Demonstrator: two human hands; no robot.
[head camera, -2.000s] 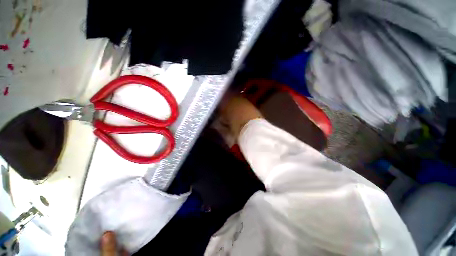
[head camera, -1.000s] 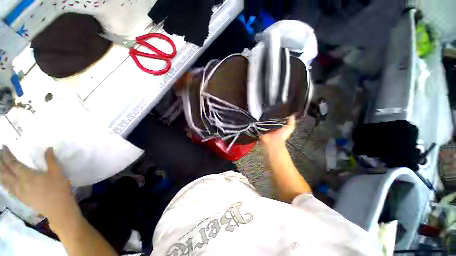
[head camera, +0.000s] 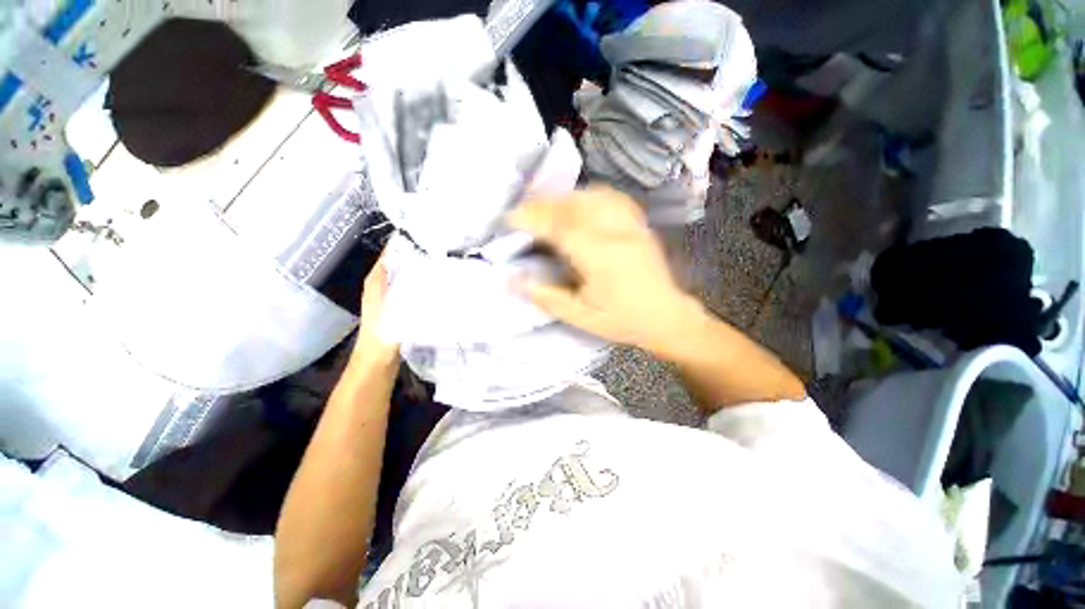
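Observation:
A tied bundle of cut pieces (head camera: 452, 167), whitish side showing, is held up in front of my chest, over the table's front edge. My left hand (head camera: 378, 297) is shut on its left side, with the fingers mostly hidden behind it. My right hand (head camera: 601, 256) is at the bundle's right side near the pinched middle; it is blurred and its fingers are bent, and I cannot tell whether it grips anything. A white rounded piece (head camera: 238, 309) lies on the table to the left, its curved edge over the front edge.
A dark brown piece (head camera: 184, 93) lies on the machine bed. Red scissor handles (head camera: 342, 98) are partly covered by the bundle. Another grey-white bundle (head camera: 672, 101) is beyond the table. A grey-white tub (head camera: 1011, 405) and a black bundle (head camera: 964, 286) are at the right.
The bundle has come from the right to in front of me and now shows its whitish side instead of brown. My left hand has left the white piece and taken hold of the bundle.

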